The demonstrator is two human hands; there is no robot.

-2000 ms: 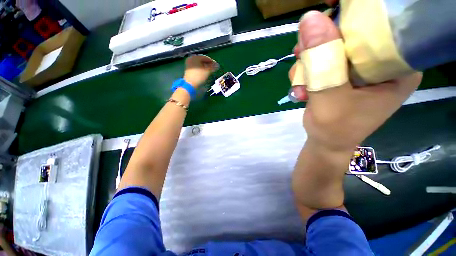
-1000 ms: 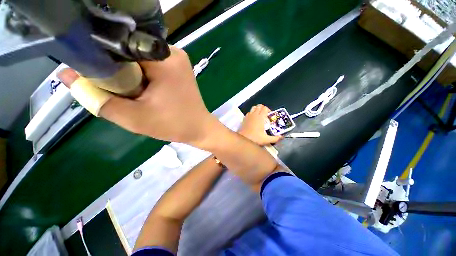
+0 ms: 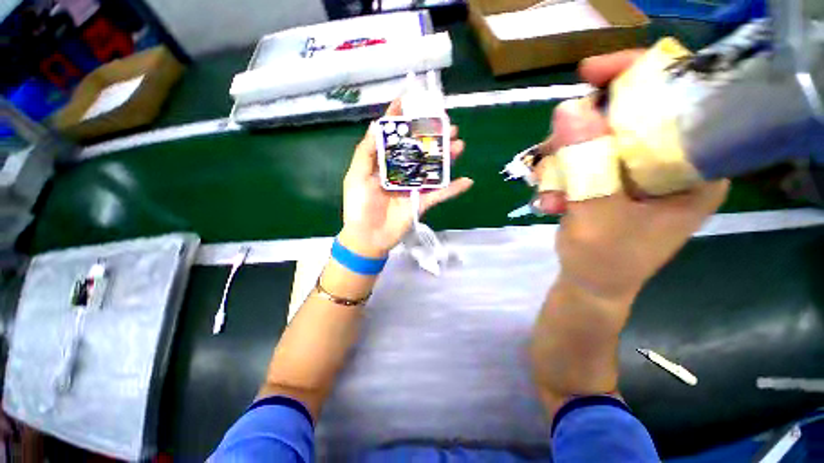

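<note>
My left hand [image 3: 384,194] holds an open white power adapter housing [image 3: 414,154] over the belt edge, its circuit board facing up. A white output cable [image 3: 426,244] hangs from the housing toward me. My right hand [image 3: 601,167], with cream tape on its fingers, grips a big grey glue gun [image 3: 732,118] with cream tape around its front. The pale gun nozzle [image 3: 524,211] shows below the right fingers, to the right of the adapter and apart from it. A white item, partly hidden by the right fingers, lies on the belt.
A grey mat [image 3: 443,362] lies before me. A foam-lined tray [image 3: 135,335] with an adapter is at left, beside a short white cable [image 3: 230,289]. A slim trimming knife [image 3: 669,365] lies at right. Beyond the green belt [image 3: 262,190] are a foam-topped tray [image 3: 348,68] and cardboard boxes [image 3: 560,41].
The view has swung back left. My left hand has lifted the adapter from the right of the mat to above the belt edge. My right hand still holds the gun, now at right.
</note>
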